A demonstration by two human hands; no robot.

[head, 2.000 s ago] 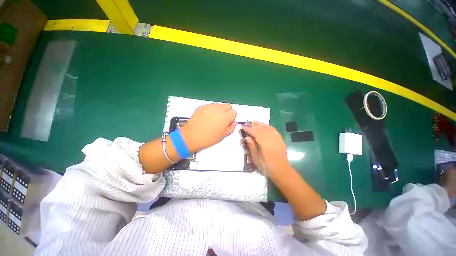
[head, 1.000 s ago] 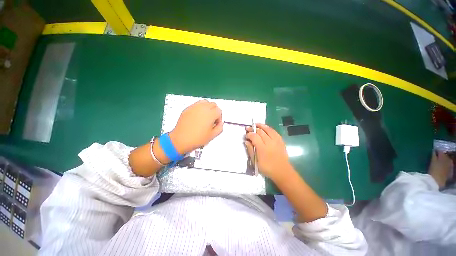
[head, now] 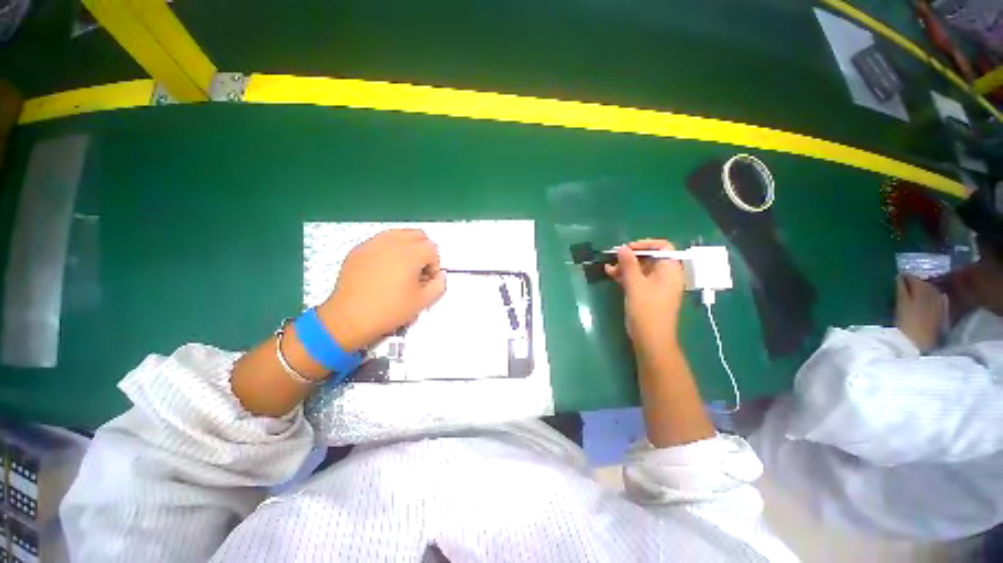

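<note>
The dark-framed housing with a pale centre [head: 462, 330] lies on a whitish bubble-wrap sheet [head: 440, 418]. My left hand [head: 385, 280] rests over its upper left part, fingers curled; whether it holds anything is hidden. My right hand [head: 651, 288] is off the housing, to its right, and holds thin tweezers [head: 660, 254]. The tweezers' tip is at the small black pieces [head: 594, 267] on the clear film [head: 583, 203]. A blue strap and a thin bracelet are on my left wrist.
A white adapter [head: 711, 267] with a cord stands right of my right hand. A pale tape ring [head: 748, 183] lies on a black strip [head: 770, 275]. A translucent strip [head: 46, 253] is at the far left. A yellow rail [head: 495, 107] runs behind. Another person's sleeve [head: 880, 379] is at right.
My right hand has moved right, from the housing's right edge to the black pieces. My left hand stays over the housing's upper left. The whole view has shifted.
</note>
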